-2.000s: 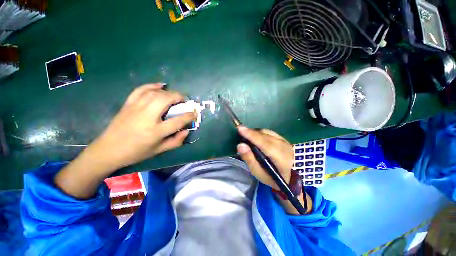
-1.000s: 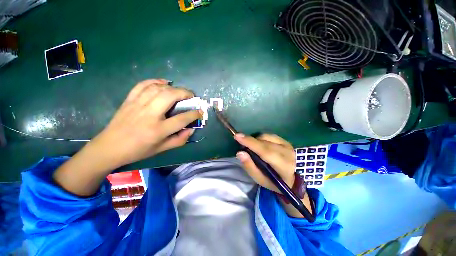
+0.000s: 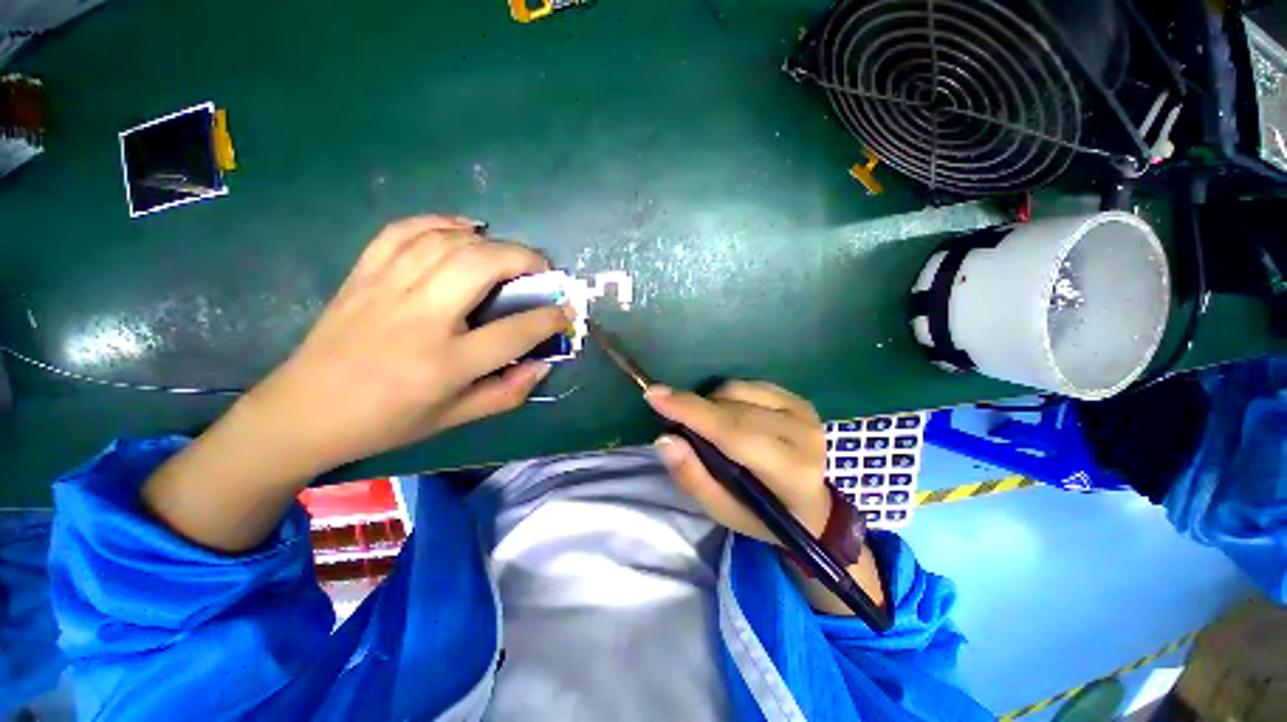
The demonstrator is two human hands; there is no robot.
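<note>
My left hand (image 3: 431, 332) holds an LCD module (image 3: 525, 301) down on the green mat; the fingers cover much of it. Its right edge and the hooked board-side flex (image 3: 614, 289) look white in glare. Any circuit board beneath is hard to make out. My right hand (image 3: 748, 459) holds a black soldering iron (image 3: 769, 511) like a pen. Its thin tip is at or just beside the module's right edge, below the hooked flex; contact cannot be told. Solder wire (image 3: 127, 381) runs from the left to under my left wrist, and a thin end shows right of the fingers.
A loose LCD module with an orange tail (image 3: 172, 158) lies at left. A round-grilled fan (image 3: 939, 99) and white cup with black band (image 3: 1037, 303) stand at right. A small orange flex (image 3: 865, 175) lies by the fan. A person's blue sleeve (image 3: 1235, 473) is at far right.
The iron tip has moved from right of the flex, past its hook, to the module's right edge. The left hand keeps its hold. The view has shifted, moving the fan and cup rightward in the picture.
</note>
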